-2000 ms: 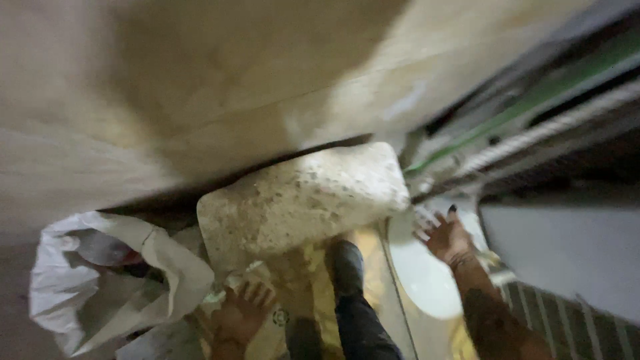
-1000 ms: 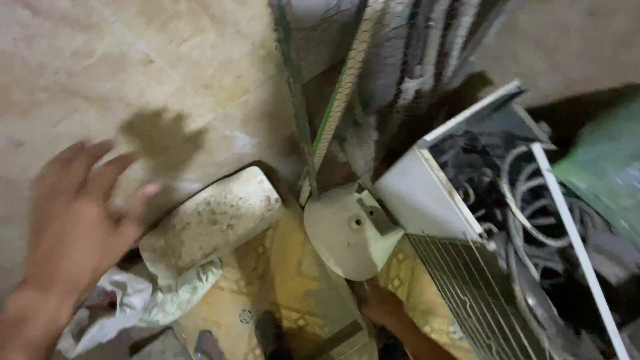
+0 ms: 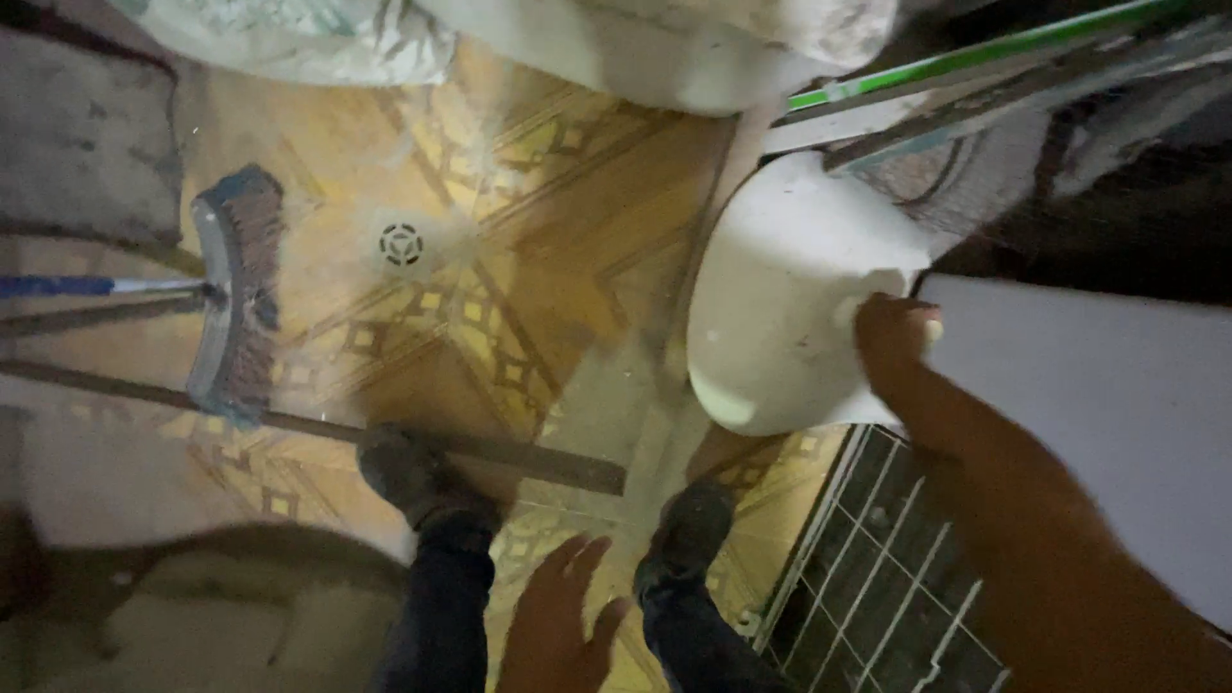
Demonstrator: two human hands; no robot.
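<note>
My right hand [image 3: 897, 337] is curled over the right edge of a white, rounded ceramic-looking piece [image 3: 799, 298], its fingers closed around a raised part there; the exact grip is partly hidden. The piece rests on the patterned floor beside a white box-like panel [image 3: 1078, 385]. Low in the middle, between my two legs, my left hand [image 3: 566, 616] has its fingers apart and holds nothing. The nearest things to it are my shoes [image 3: 688, 529] and the floor.
A broom head [image 3: 236, 294] with a blue-ended handle [image 3: 58, 286] lies at the left. A flat bar [image 3: 443, 448] crosses near my feet. A wire rack [image 3: 885, 568] stands lower right, green-edged frames [image 3: 982, 58] upper right, a white sack [image 3: 308, 43] at the top. A floor drain [image 3: 400, 244] shows.
My left hand, raised at the left a second ago, is now low between my legs. My right hand now closes on the white piece. The view has swung down to the floor.
</note>
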